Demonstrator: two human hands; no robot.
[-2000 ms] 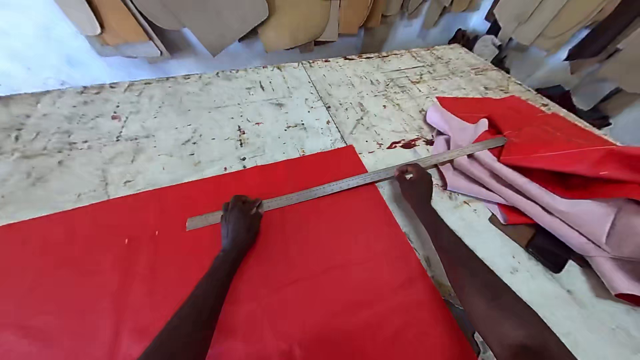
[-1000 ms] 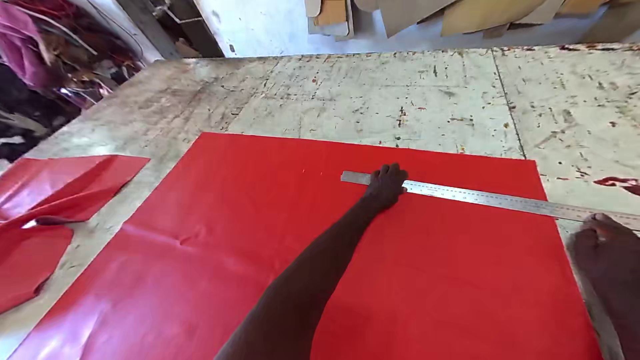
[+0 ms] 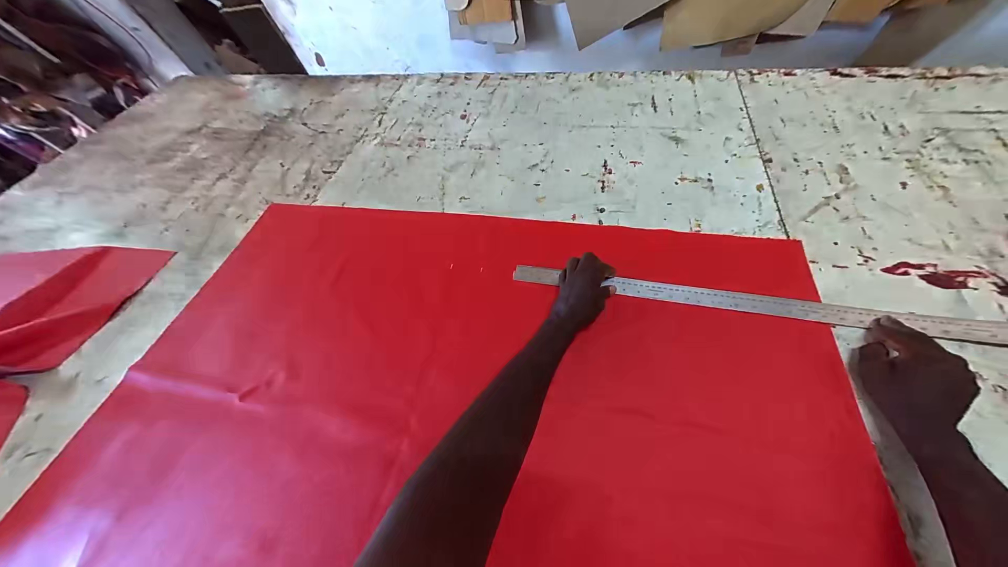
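Note:
A large sheet of glossy red material (image 3: 339, 331), perhaps leather or vinyl, lies flat across the table. Over its upper right part runs a long metal ruler (image 3: 709, 298), whose right end passes beyond the sheet's right edge and out of view. My left hand (image 3: 584, 287) presses on the ruler near its left end, fingers over both edges. Just past the sheet's right edge, my right hand (image 3: 917, 370) grips the ruler's lower edge with thumb and finger. Small pale marks show on the sheet left of the ruler's end.
The worn, paint-stained table (image 3: 551, 157) has a dark seam at the right. Folded red pieces (image 3: 71, 307) lie at its left edge. Beyond the far edge, card or leather patterns (image 3: 717, 24) hang against the wall. Piled scraps (image 3: 55, 94) stand at the upper left.
The view has swung left, bringing in the sheet's left edge and the red pieces there. Both hands stay at the ruler, which still lies across the sheet.

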